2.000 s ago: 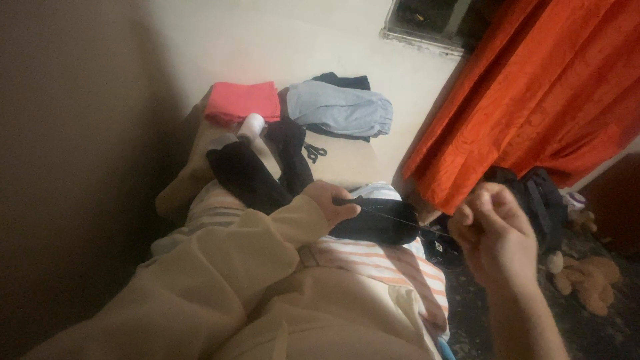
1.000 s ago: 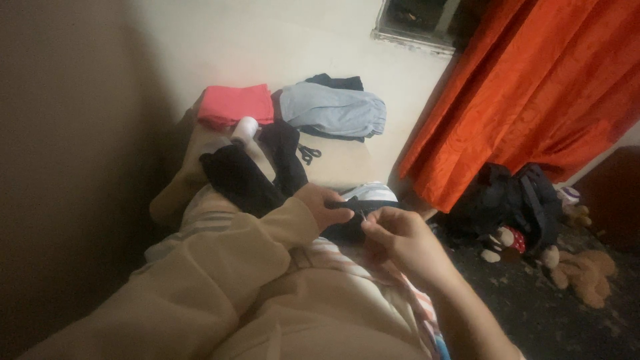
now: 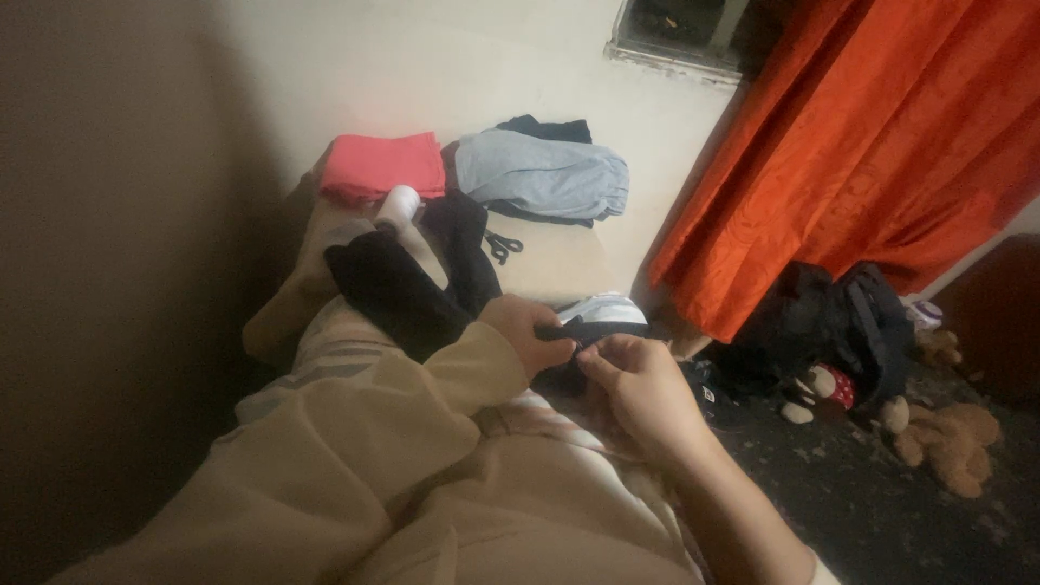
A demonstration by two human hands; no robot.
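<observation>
Black cloth lies across my lap and runs under my hands. My left hand pinches a raised edge of it at the centre. Just right of it, my right hand has thumb and forefinger closed together at the same edge; whether a needle is between them is too small to tell. A spool of white thread stands beyond the cloth, and dark-handled scissors lie to its right on a beige padded surface.
Folded red cloth and folded grey-blue cloth lie at the back by the wall. An orange curtain hangs at the right, above a black bag and a brown plush toy on the dark floor.
My right hand was held out to the right with a thin thread stretched from the cloth two seconds ago; it has come back beside my left hand, which stays on the cloth.
</observation>
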